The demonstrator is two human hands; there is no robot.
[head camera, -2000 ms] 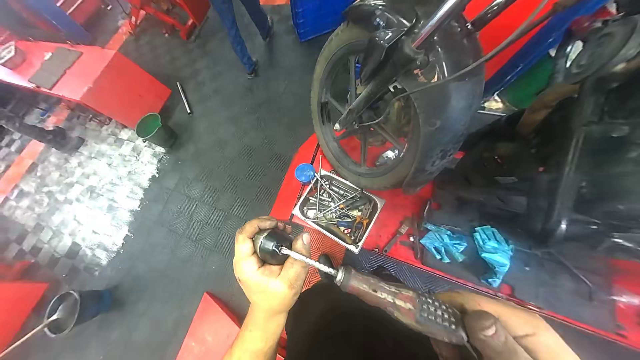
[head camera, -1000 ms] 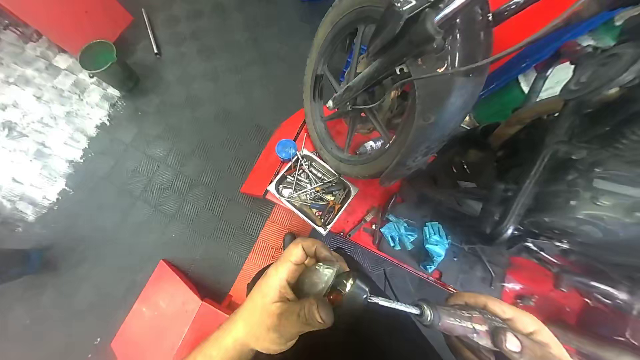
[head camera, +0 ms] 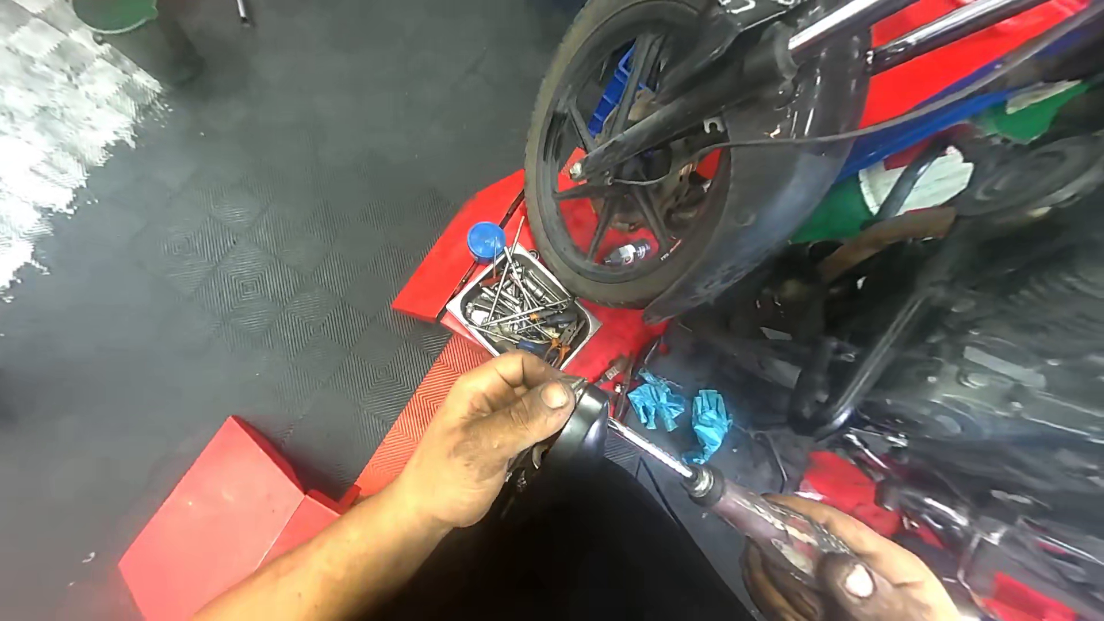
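Note:
A small dark rounded part (head camera: pixel 586 424) with a shiny rim is held in my left hand (head camera: pixel 492 431), thumb on its upper edge. My right hand (head camera: pixel 849 561) is closed around the worn handle of a screwdriver (head camera: pixel 768 517), low at the right. The metal shaft points up and left, and its end meets the side of the rounded part; the tip itself cannot be seen. Just above my left hand, a metal tray (head camera: pixel 588 338) full of sockets, bars and other tools lies on the red stand.
A motorcycle's front wheel (head camera: pixel 539 172) stands above the tray beside a blue round lid (head camera: pixel 486 241). Crumpled blue gloves (head camera: pixel 711 423) lie right of my hands. A red box-like structure (head camera: pixel 216 526) is at lower left, a green-rimmed bucket (head camera: pixel 121 13) at upper left.
The view has shifted a lot. The rounded part has been turned in my left hand, and the screwdriver still points at it. The person's legs seen at the top two seconds ago are out of view.

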